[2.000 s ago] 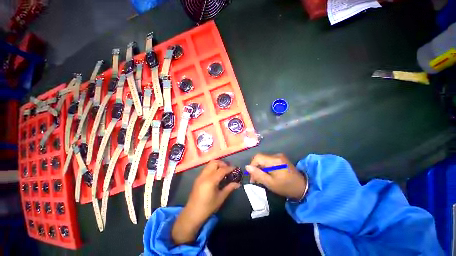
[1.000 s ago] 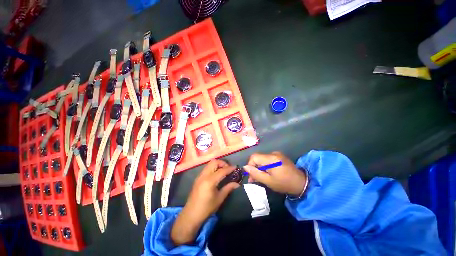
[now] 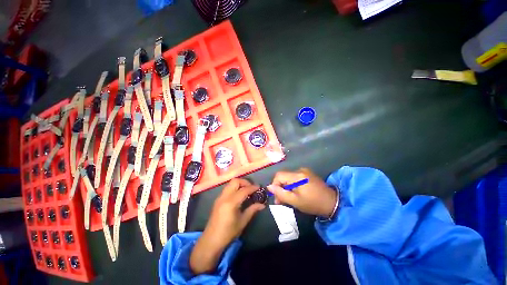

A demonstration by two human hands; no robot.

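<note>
My left hand [image 3: 229, 212] holds a dark round watch head [image 3: 259, 195] between thumb and fingers, just below the orange-red tray. My right hand [image 3: 304, 195] grips a slim blue stick [image 3: 296, 184] like a pen, its fingertips close beside the watch head. The stick's tip is too small to make out. A folded white wipe [image 3: 284, 222] lies below my right fingertips. A small round blue cap [image 3: 306, 116] stands on the dark green table above my right hand.
Orange-red trays [image 3: 271, 150] at left hold round watch heads and several strapped watches [image 3: 182, 135] with beige bands. A yellow-handled blade [image 3: 453, 77] and a whitish bottle [image 3: 482, 47] are at right. A fan grille [image 3: 218, 8] and printed paper [image 3: 378, 5] are at the top edge.
The view has shifted slightly, so the cap and trays sit a little further left. Both hands keep their holds; the blue stick's angle has changed slightly.
</note>
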